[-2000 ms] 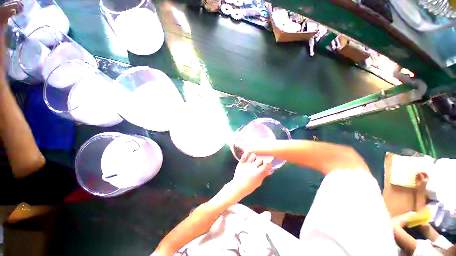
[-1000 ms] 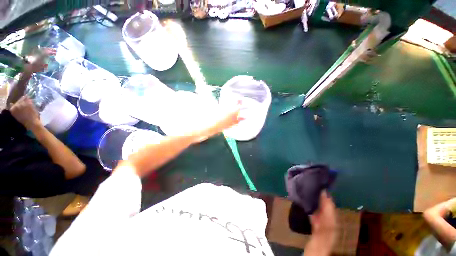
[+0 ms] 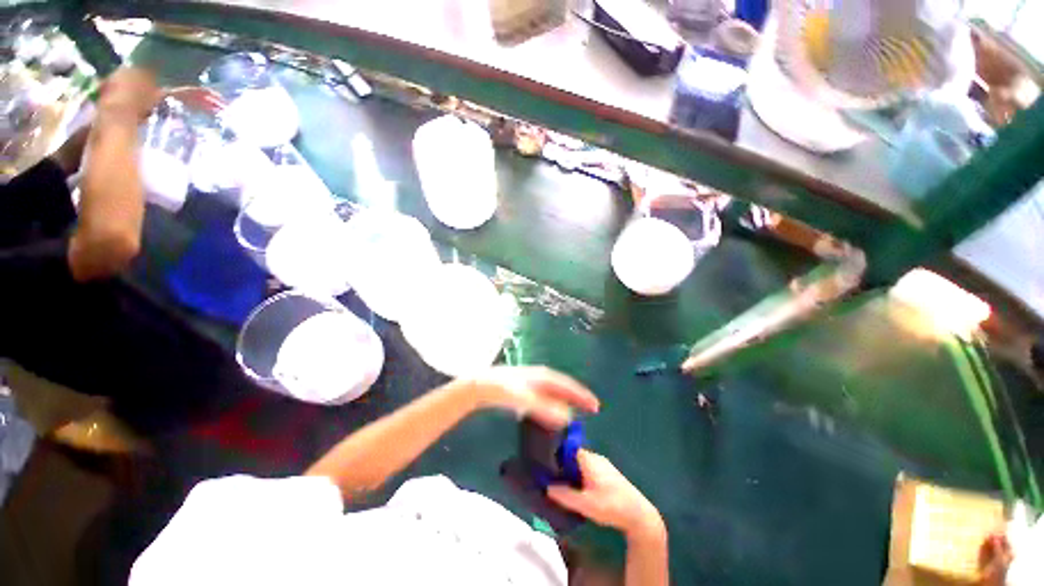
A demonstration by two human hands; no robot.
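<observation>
My right hand (image 3: 607, 492) grips a bunched dark grey and bright blue cloth (image 3: 561, 452) near the bench's front edge. My left hand (image 3: 538, 395) is at the cloth's upper side, blurred, with fingers stretched to the right; whether it grips the cloth is unclear. One clear housing with a white end (image 3: 653, 256) lies at the back of the bench, beyond my hands. Another housing (image 3: 456, 172) lies further left. A glaring white housing (image 3: 458, 321) lies just beyond my left forearm. A clear housing with a white end (image 3: 326, 355) lies on its side nearer me.
More housings (image 3: 309, 254) crowd the left of the bench. A worker's arm (image 3: 112, 183) is by them, near a spread blue cloth (image 3: 218, 269). A metal bar (image 3: 767, 315) slants at right. A green-framed shelf (image 3: 550, 97) overhangs the back. Cardboard with yellowish sheets (image 3: 950, 532) lies lower right.
My left hand has left the housing and come back to the cloth. That housing now appears at the bench's back. My right hand brought the cloth inward from the right. The view has shifted, showing the shelf.
</observation>
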